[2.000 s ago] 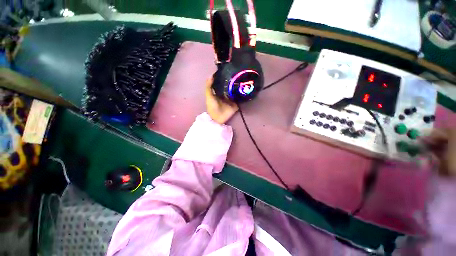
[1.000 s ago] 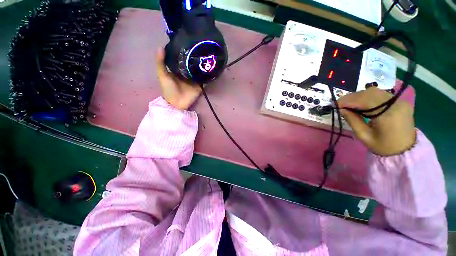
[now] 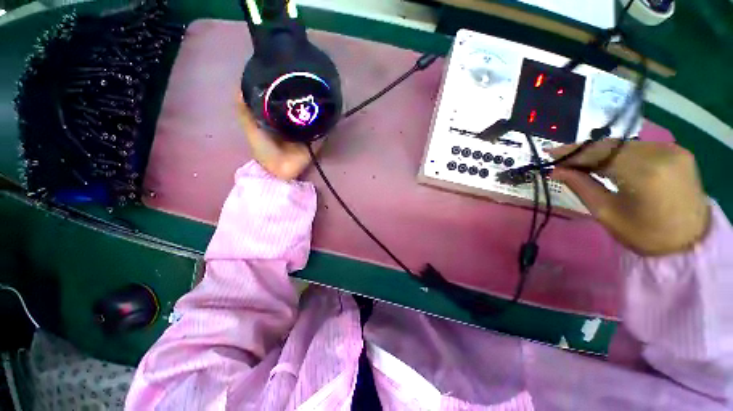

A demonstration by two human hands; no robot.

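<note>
My left hand [image 3: 277, 152] holds a black headset [image 3: 291, 96] by its ear cup over the pink mat [image 3: 370, 181]. The cup shows a glowing ring and a white-pink animal-face logo; the headband is cut off by the top edge. A microphone boom [image 3: 394, 84] points right from the cup. The headset cable [image 3: 358, 221] runs down to a dark bundle at the mat's front edge, then up to the white tester [image 3: 502, 112] with red digits. My right hand [image 3: 643, 189] is at the tester's front, its fingers closed on a black cable plug by the sockets.
A bristly pile of black booms [image 3: 92, 104] lies left of the mat, with a bit of blue tray under it. A black mouse [image 3: 127, 308] sits on the lower green surface. White paper [image 3: 575, 10] and part of a round roll [image 3: 649, 10] are behind the tester.
My right hand came in from the right to the tester sockets with black cables, then shifted slightly right. The headset appears further left, and its logo changed from red-pink to whitish. The headband lights turned greenish.
</note>
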